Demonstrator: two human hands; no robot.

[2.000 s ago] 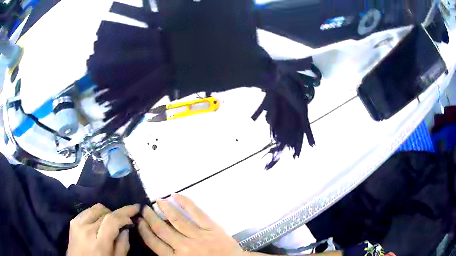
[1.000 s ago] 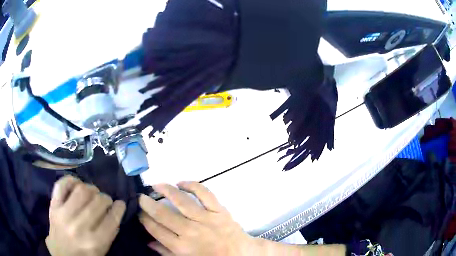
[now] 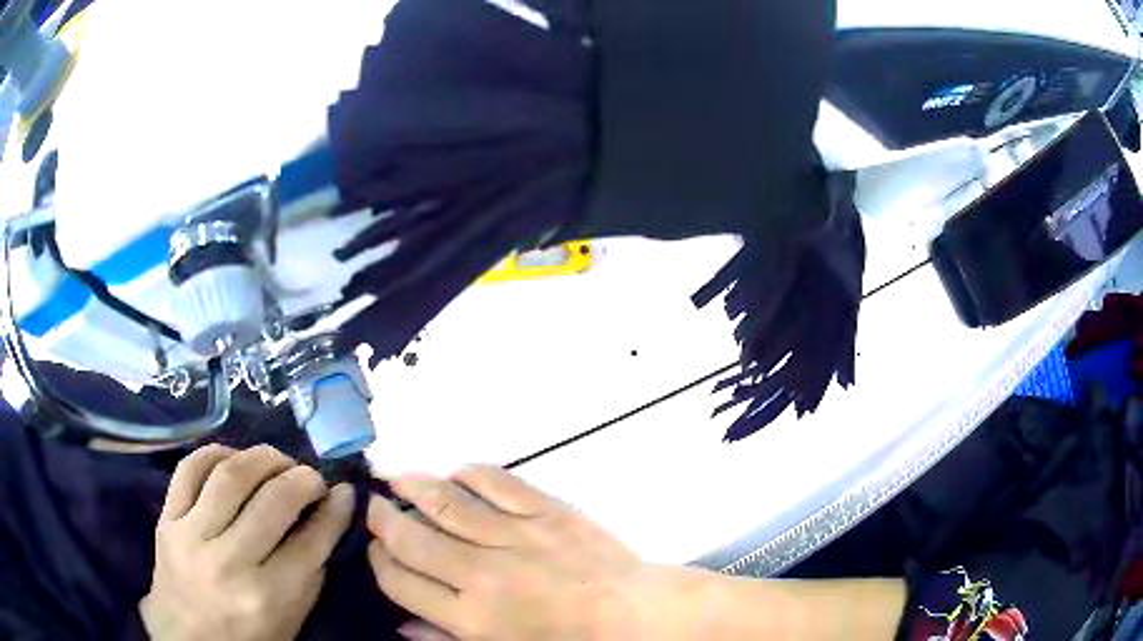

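Note:
Black fabric (image 3: 75, 501) lies at the lower left, below the machine head, and runs under both hands. My left hand (image 3: 251, 538) has its fingers curled on the fabric, with thumb and index pinching its edge. My right hand (image 3: 489, 551) lies beside it, fingertips on the fabric edge near the left hand's fingertips. The blue-grey cylinder (image 3: 336, 411) is just above the fingertips. The needle point cannot be made out. The white sewing machine head (image 3: 138, 150) with a blue stripe fills the upper left.
Black fringed strips (image 3: 476, 138) hang over the machine arm, partly covering yellow-handled snips (image 3: 545, 259). A smartphone (image 3: 1047, 225) lies by the control panel (image 3: 978, 88). A ruler tape (image 3: 802, 541) follows the table's front edge. Black garments (image 3: 978, 488) are heaped at right, dark red cloth beyond.
My left hand has shifted right and up, its fingertips now at the fabric edge near my right hand. The view has shifted; the fringed strips now cover the snips' blades.

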